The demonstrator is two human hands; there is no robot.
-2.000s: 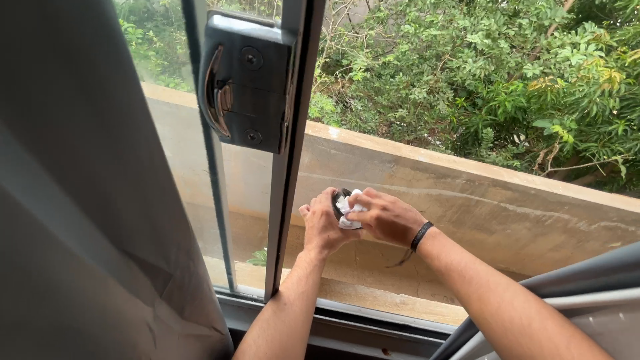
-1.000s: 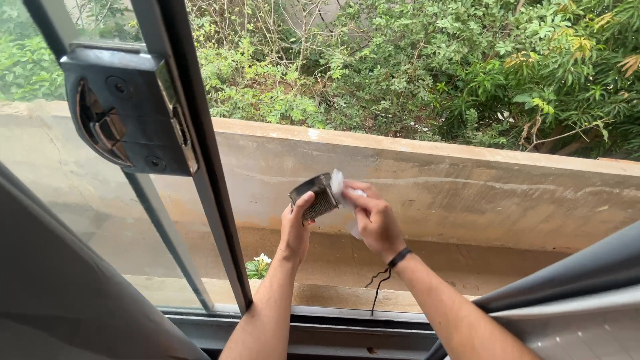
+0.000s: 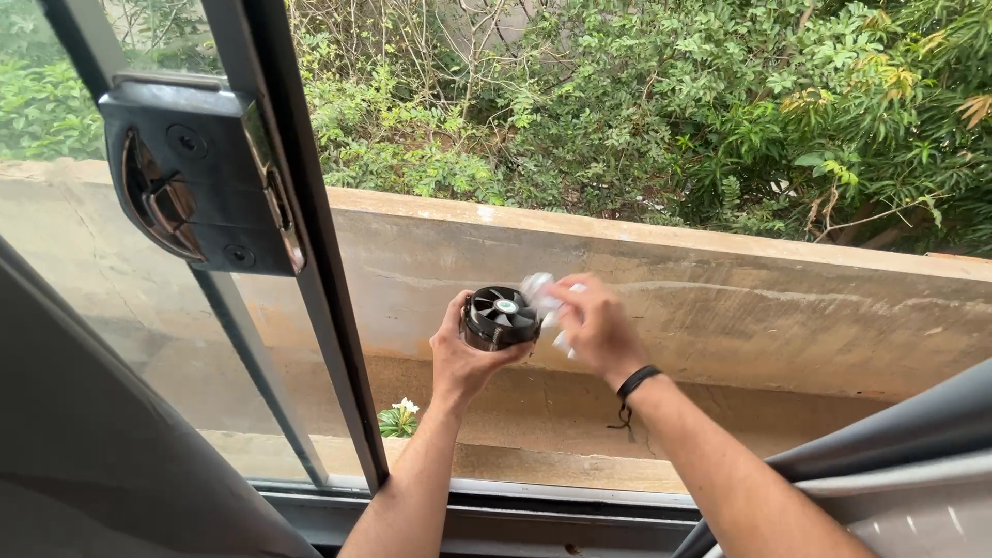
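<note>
A round black CPU cooler fan [image 3: 502, 310] with a metal heatsink below it is gripped around its sides by my left hand [image 3: 465, 353], out past the window opening. The fan's blades and pale hub face up toward me. My right hand [image 3: 601, 329], blurred and wearing a black cord bracelet [image 3: 638, 380], pinches a crumpled white tissue or cloth [image 3: 540, 293] at the cooler's right edge. Whether the white material touches the fan, I cannot tell.
At left stands the sliding window's dark frame with its black latch [image 3: 198, 178]. The window track [image 3: 573, 500] runs beneath my forearms. Grey curtains [image 3: 93, 434] hang at both sides. Beyond are a concrete wall [image 3: 480, 248], dense bushes [image 3: 604, 132] and a white flower [image 3: 405, 405].
The cooler has turned in my left hand: a second ago its finned side showed, and now the fan face does. My right hand still holds the white material beside it.
</note>
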